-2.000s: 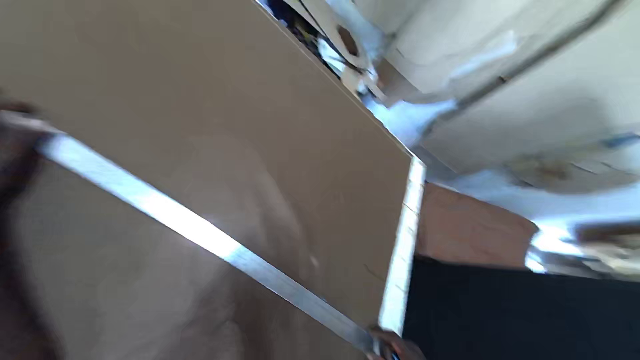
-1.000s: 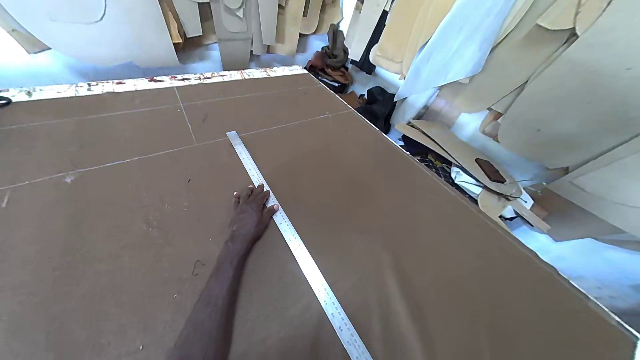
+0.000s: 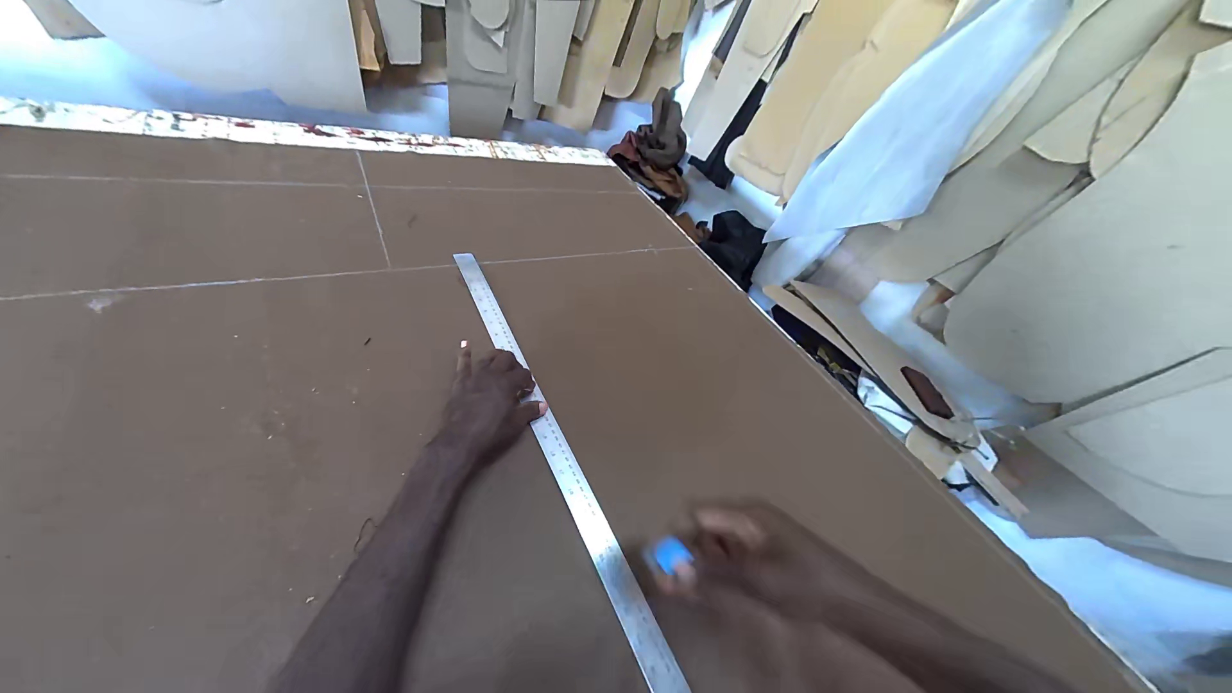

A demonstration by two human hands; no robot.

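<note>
A long metal ruler [image 3: 584, 500] lies slantwise on a brown sheet [image 3: 241, 404], its far end at a pale line drawn across the sheet. My left hand [image 3: 491, 397] presses on the ruler's upper part, fingers bent over its left edge. To the right of the ruler's lower part, my right hand [image 3: 741, 553] is blurred by motion and holds a small blue object [image 3: 671, 554] between its fingertips; its kind cannot be told. Other pale lines [image 3: 371, 207] cross the sheet near its far side.
A paint-stained white edge [image 3: 289, 132] runs along the table's far side. Past the right edge hang large card pattern pieces [image 3: 1107, 250] and a pale blue sheet [image 3: 924, 125]. Dark cloth [image 3: 736, 245] and cut card pieces [image 3: 895, 371] lie beside the table.
My right hand has come into view at the lower right with the blue object. My left hand stays on the ruler as one second ago. The view has swung greatly since two seconds ago.
</note>
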